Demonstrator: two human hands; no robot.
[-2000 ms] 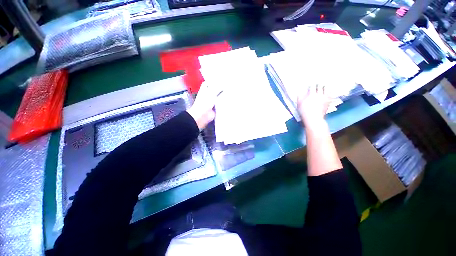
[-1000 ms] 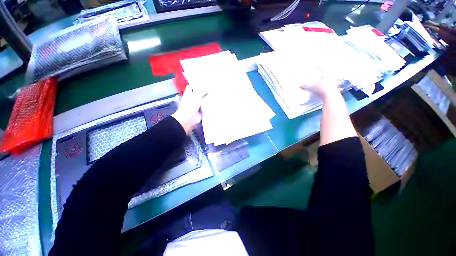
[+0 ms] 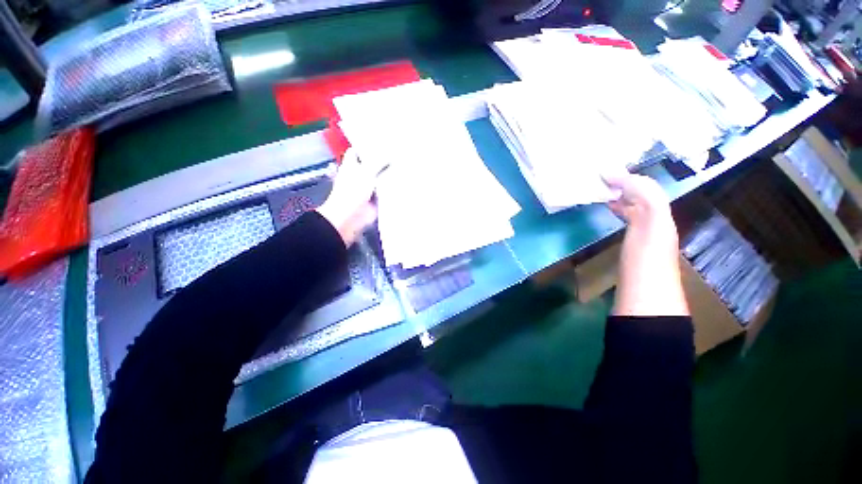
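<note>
My left hand (image 3: pixel 353 200) is at the left edge of a loose stack of white sheets (image 3: pixel 425 180), with a small thin dark strip (image 3: pixel 384 170) at its fingertips. Its grip is partly blurred. My right hand (image 3: pixel 645 202) pinches the near right corner of a second stack of white sheets (image 3: pixel 558 146). The dark laptop bottom cover (image 3: pixel 321 312) lies on a bubble wrap mat (image 3: pixel 387 310) at the left, partly hidden under my left sleeve. A sheet of dark pads (image 3: pixel 442 285) shows below the first stack.
Flat red film (image 3: pixel 326 97) lies behind the first stack. A long pale band (image 3: pixel 203 172) runs behind the cover. Red bubble bags (image 3: pixel 47 203) and clear bubble bags (image 3: pixel 132 71) are at the left. More white sheets (image 3: pixel 709 85) lie at the right. A cardboard box (image 3: pixel 714 317) stands below the bench.
My right hand has moved from on top of the right stack to its near right corner, and its fingers have closed there. My left hand stays by the first stack. The view has shifted slightly.
</note>
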